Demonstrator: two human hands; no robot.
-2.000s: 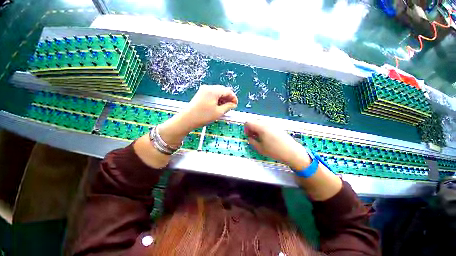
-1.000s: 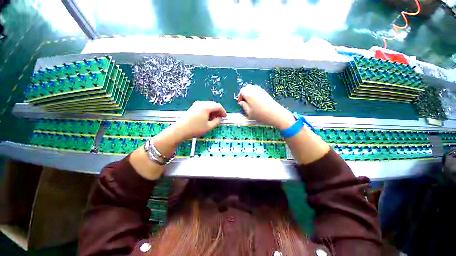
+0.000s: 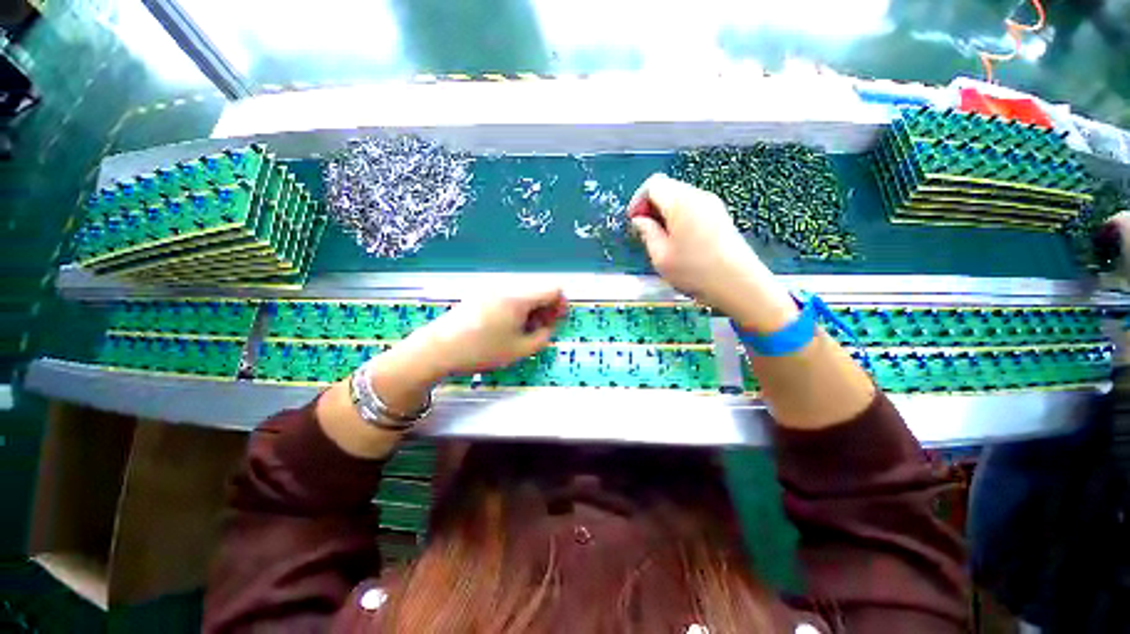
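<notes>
A green circuit board panel [image 3: 620,362] with small blue parts lies in the rails in front of me. My left hand [image 3: 502,332], with bracelets at the wrist, is over its left end, fingers curled; whether it holds a part cannot be seen. My right hand [image 3: 682,235], with a blue wrist band [image 3: 783,330], is above the green shelf mat, thumb and forefinger close together beside scattered silvery components [image 3: 599,211]; anything between the fingertips is too small to tell. A heap of silvery leaded components [image 3: 397,196] is at left, a heap of dark ones [image 3: 781,192] at right.
Stacked board panels stand at far left [image 3: 186,211] and right [image 3: 979,167]. More panels [image 3: 979,351] lie along the rails. A red bin [image 3: 1004,104] is behind the right stack. An open cardboard box [image 3: 174,495] is below left. Another person's hand [image 3: 1120,235] shows at the right edge.
My right hand has moved from over the boards to the shelf mat and then rightward, towards the dark heap. My left hand has come down over the panel. The view has also shifted.
</notes>
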